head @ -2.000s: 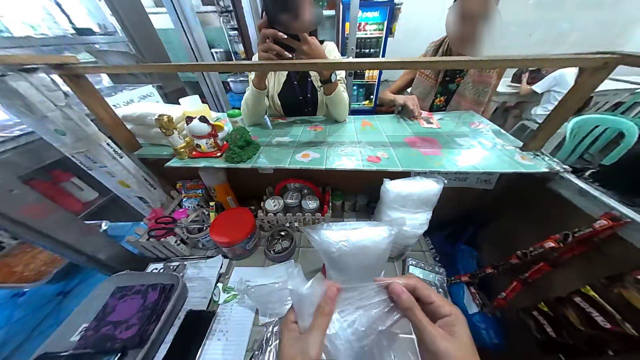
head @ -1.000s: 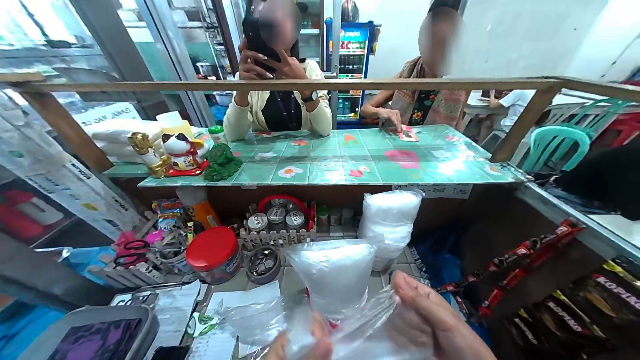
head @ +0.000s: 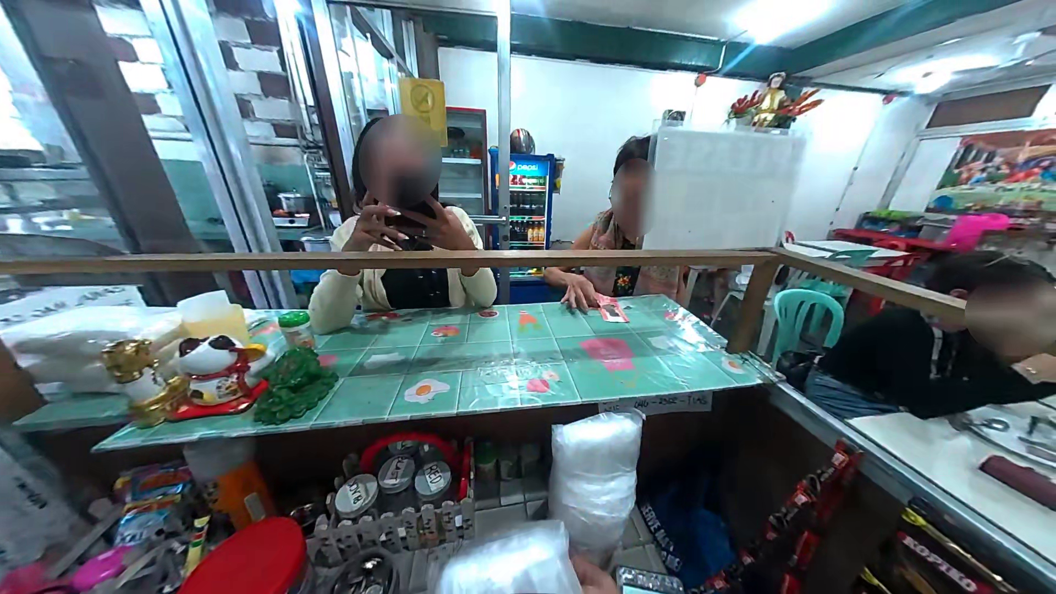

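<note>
Only a small part of my right hand (head: 592, 576) shows at the bottom edge, right of a clear plastic bag or stack of bags (head: 510, 563). Whether its fingers grip the plastic is hidden. My left hand is out of view. Behind the bag stands a tall wrapped stack of clear plastic (head: 594, 487), with a phone-like device (head: 648, 580) beside its base. To the left are a red-lidded jar (head: 247, 561) and a small picket-fence holder (head: 396, 528) with round-lidded jars (head: 396, 473).
A tiled-pattern counter (head: 495, 384) crosses ahead, with a lucky cat figurine (head: 216, 371) at its left. Two people stand behind it; one has a hand by a paper slip (head: 612, 309). A wooden rail (head: 412, 261) runs above. Snack packets (head: 808, 511) hang right, near a third person.
The view has tilted up and turned right. Both my hands were on thin clear plastic earlier; now the left is out of frame and only a bit of the right shows.
</note>
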